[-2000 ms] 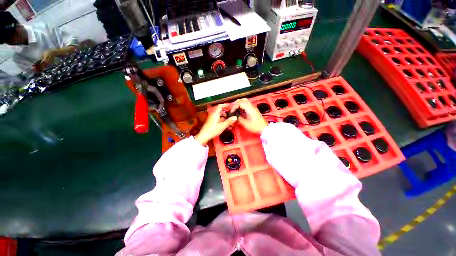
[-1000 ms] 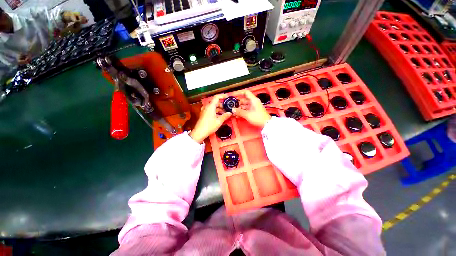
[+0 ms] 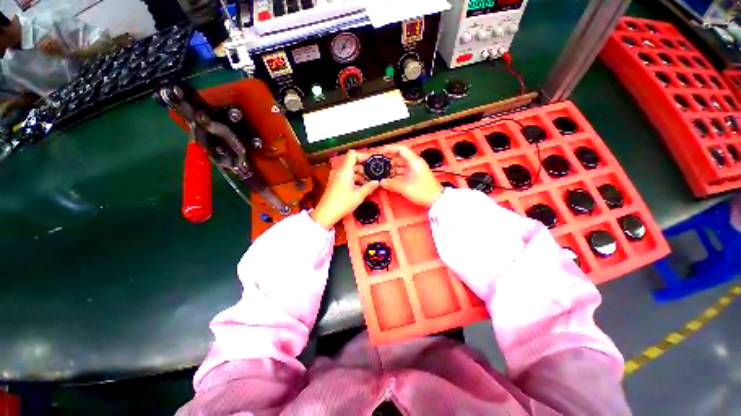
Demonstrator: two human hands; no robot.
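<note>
A round black unit (image 3: 377,167) with a ringed face turned up is held between my two hands, above the far left corner of the red tray (image 3: 393,302). My left hand (image 3: 344,188) grips its left edge and my right hand (image 3: 413,179) grips its right edge. The tray holds many black discs in square pockets. One unit (image 3: 377,256) in the left column shows coloured dots. Several pockets at the near left are empty. A thin dark wire (image 3: 538,159) lies across the tray.
A toggle clamp (image 3: 223,142) with a red handle (image 3: 196,183) stands on an orange-brown fixture left of the tray. Behind are a control box (image 3: 349,65), power supply (image 3: 485,32), paper slip (image 3: 356,116) and loose discs (image 3: 437,101). Stacked red trays (image 3: 678,106) lie far right; another person's sleeve (image 3: 57,53) shows far left.
The unit was mostly hidden by my fingers two seconds ago; its ringed face now shows between them. The whole view has shifted slightly. Both hands stay over the same tray corner.
</note>
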